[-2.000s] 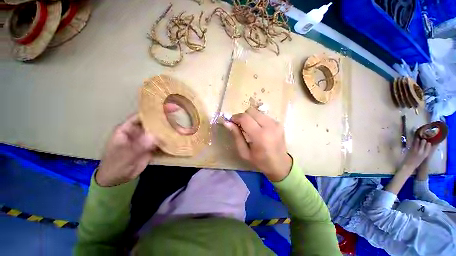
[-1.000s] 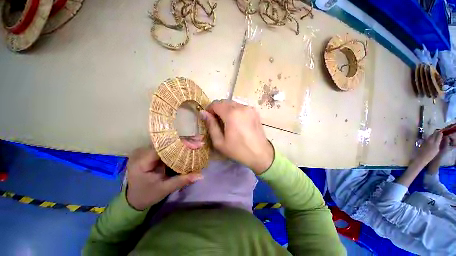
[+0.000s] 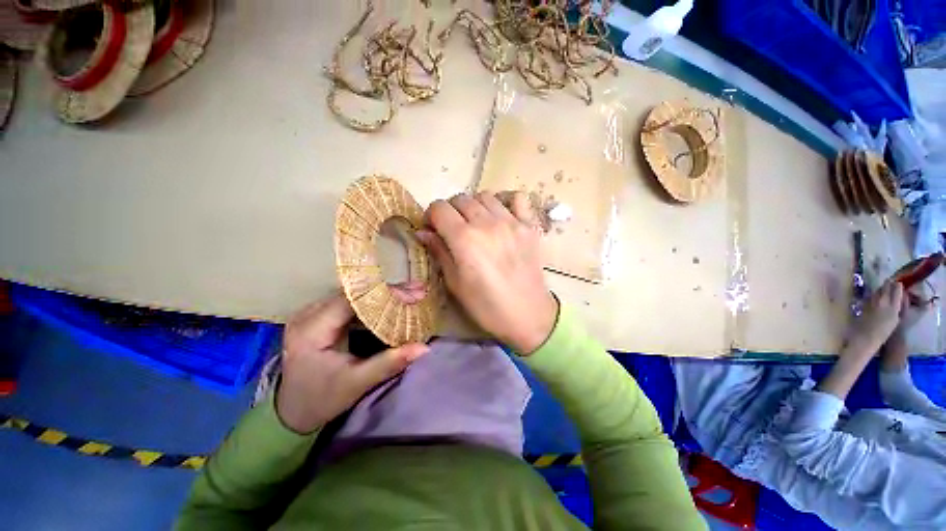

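Note:
A tan straw ring (image 3: 363, 280) with radial ribs is held tilted above the table's front edge. My left hand (image 3: 337, 363) grips its lower rim, with fingertips showing through the centre hole. My right hand (image 3: 493, 264) is at the right side of the hole, thumb and fingertips against its inner edge. Whether those fingertips hold something small is hidden. A cardboard pad (image 3: 571, 249) lies beyond my right hand, with a white glue dab (image 3: 560, 212) among brown spots.
Brown cords (image 3: 389, 73) lie at the back, beside a white glue bottle (image 3: 658, 31). A corded straw ring (image 3: 669, 171) lies right of the pad. Red-banded straw rings (image 3: 99, 78) are at back left. Another person's hands (image 3: 882, 316) work at the right, near stacked straw rings (image 3: 861, 182).
The straw ring has come nearer my body and turned its ribbed face up. My right hand has moved left from the pad to the ring's hole. The camera view has shifted slightly.

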